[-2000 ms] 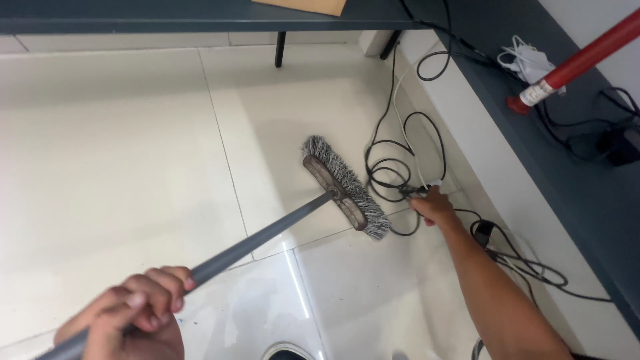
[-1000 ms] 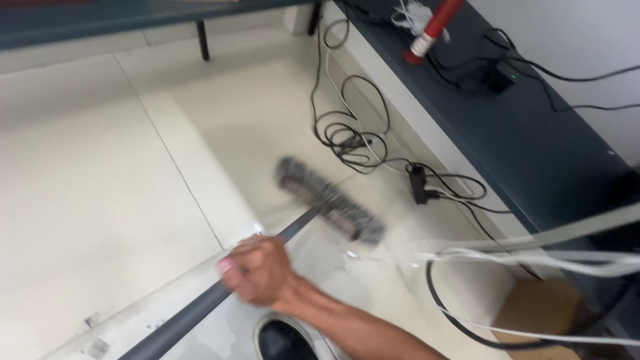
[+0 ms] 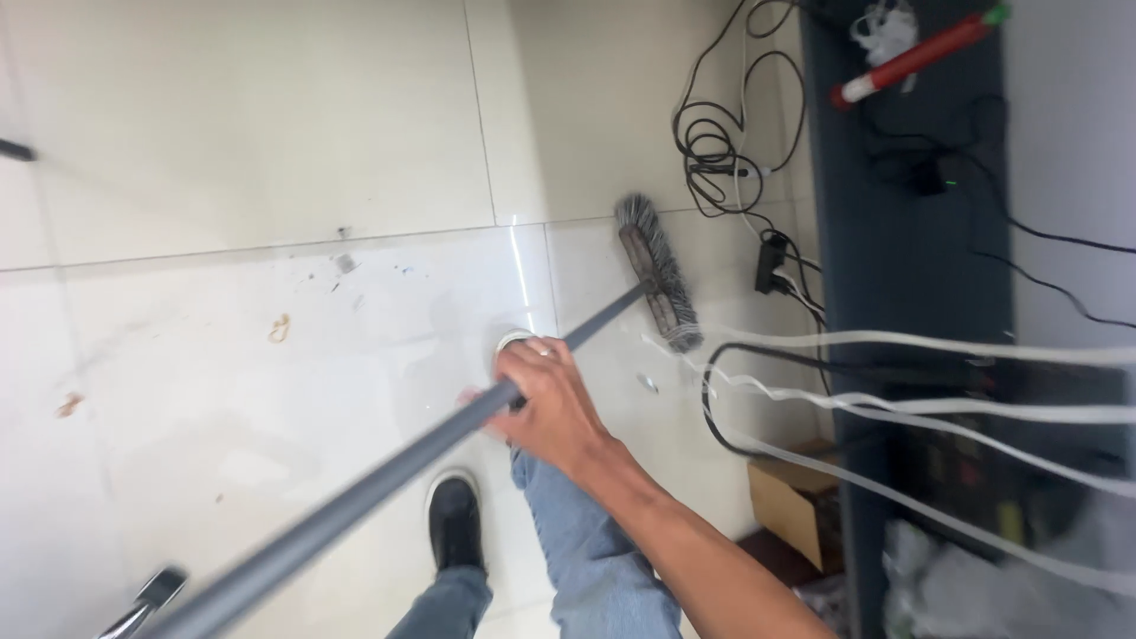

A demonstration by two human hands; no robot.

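Observation:
My right hand (image 3: 546,399) is wrapped around the grey handle (image 3: 355,497) of a broom, below the middle of the view. The handle runs from the lower left up to the broom head (image 3: 658,273), whose grey and white bristles rest on the tiled floor (image 3: 266,160). Just right of the head lie a black power strip (image 3: 771,263) and coiled black cables (image 3: 710,151). My left hand is out of view.
White cables (image 3: 932,410) hang across the right side, above an open cardboard box (image 3: 790,506). A dark bench (image 3: 914,266) holds a red tube (image 3: 923,60) and wires. Small debris (image 3: 344,263) lies on the floor at left. My shoe (image 3: 454,519) is at the bottom.
My right hand has left the cables and gripped the broom handle. My left hand, on the handle two seconds ago, is out of view. The broom head now lies nearer the power strip. The view has shifted.

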